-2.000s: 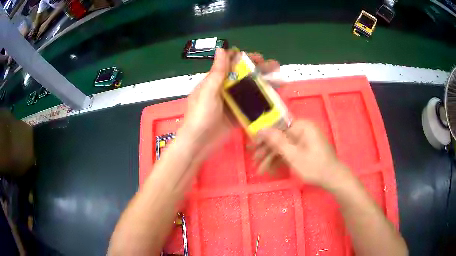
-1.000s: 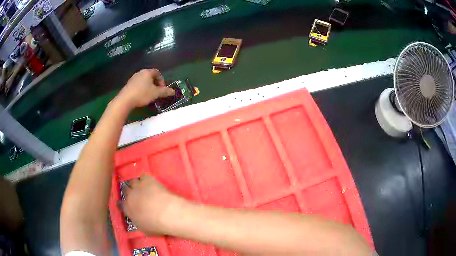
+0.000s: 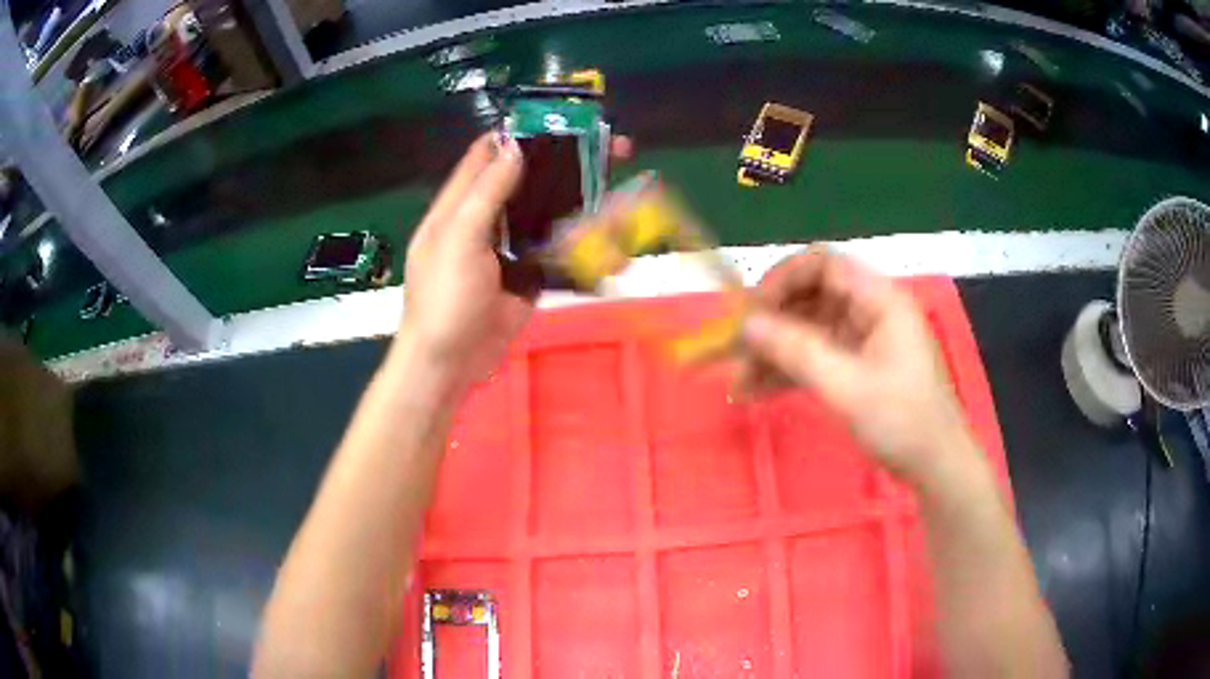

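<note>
My left hand (image 3: 458,265) holds a board-and-screen assembly (image 3: 551,192) over the tray's far edge, its green board end up and dark screen facing me. My right hand (image 3: 829,338) holds a blurred front housing frame (image 3: 710,332) with yellow parts by its right end. The frame's left end overlaps the lower right of the screen; I cannot tell if they touch. The red parts tray (image 3: 577,531) lies below both hands. One loose frame (image 3: 462,613) with yellow spots lies in its near left pocket.
The green belt (image 3: 664,199) runs across behind a white rail (image 3: 1062,249). It carries yellow-faced joined units (image 3: 780,138) and a board-and-screen unit (image 3: 342,255) at left. A white fan (image 3: 1099,358) stands at right, a grey post (image 3: 120,246) at left.
My left hand has lifted the board-and-screen assembly off the belt. My right hand has taken the frame from the tray's far left pocket and moved right with it. The view has shifted.
</note>
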